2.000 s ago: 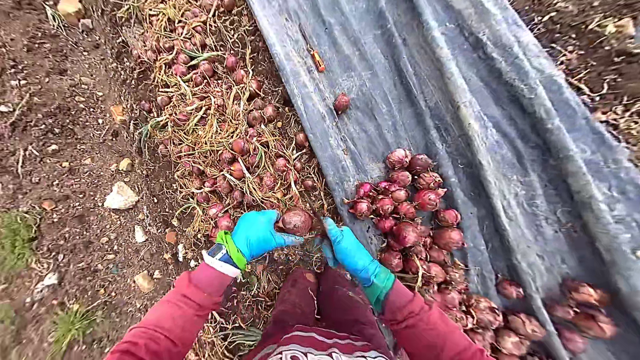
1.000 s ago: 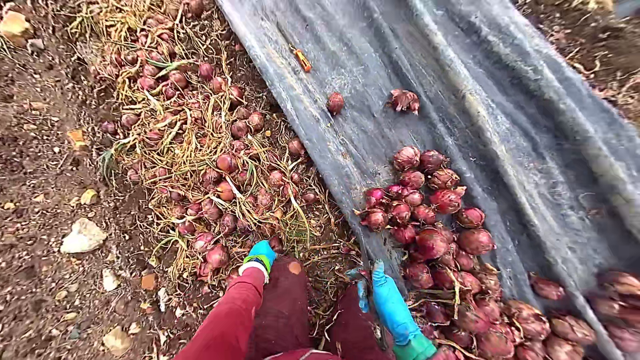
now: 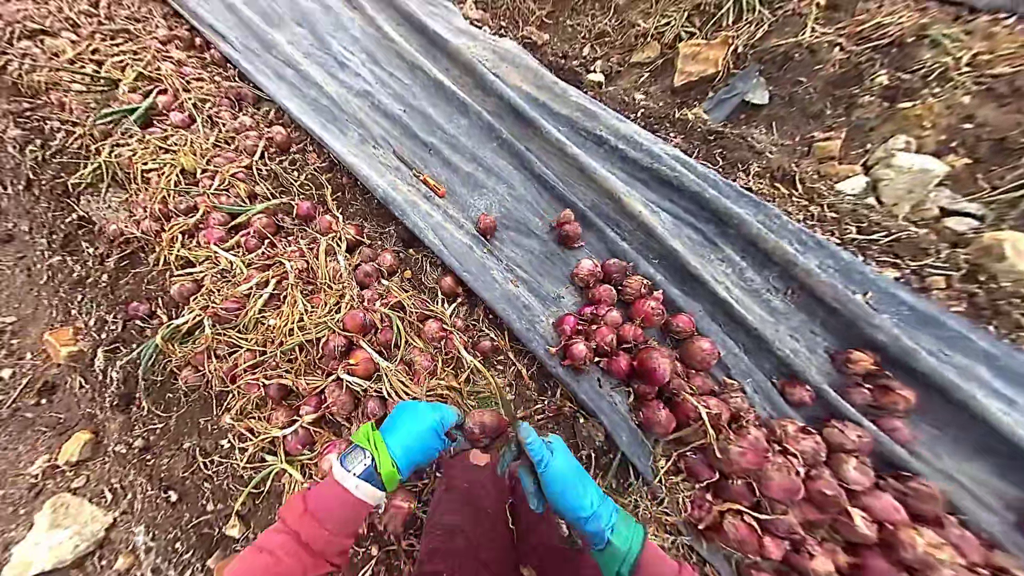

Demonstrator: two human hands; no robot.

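My left hand [image 3: 418, 436], in a blue glove with a green band and a watch at the wrist, grips a red onion [image 3: 485, 427] above my knees. Close to the onion's right side is my right hand [image 3: 560, 480], also blue-gloved, with its fingers curled around what looks like a thin blade [image 3: 506, 400]; the tool's handle is hidden. Harvested red onions with dry tops [image 3: 360, 322] cover the soil at left. A large pile of trimmed red onions [image 3: 768, 472] lies at the lower right, partly on a grey plastic sheet [image 3: 512, 144].
An orange-handled tool [image 3: 432, 185] rests on the sheet, with a single onion [image 3: 486, 226] and a pair of small ones [image 3: 568, 230] near it. Pale stones [image 3: 60, 532] lie on the soil at the lower left, more rocks [image 3: 908, 180] beyond the sheet.
One second ago my hands were apart, the left down among the onions; now they are together at an onion. Since two seconds ago, small onions have appeared on the sheet beside the single one.
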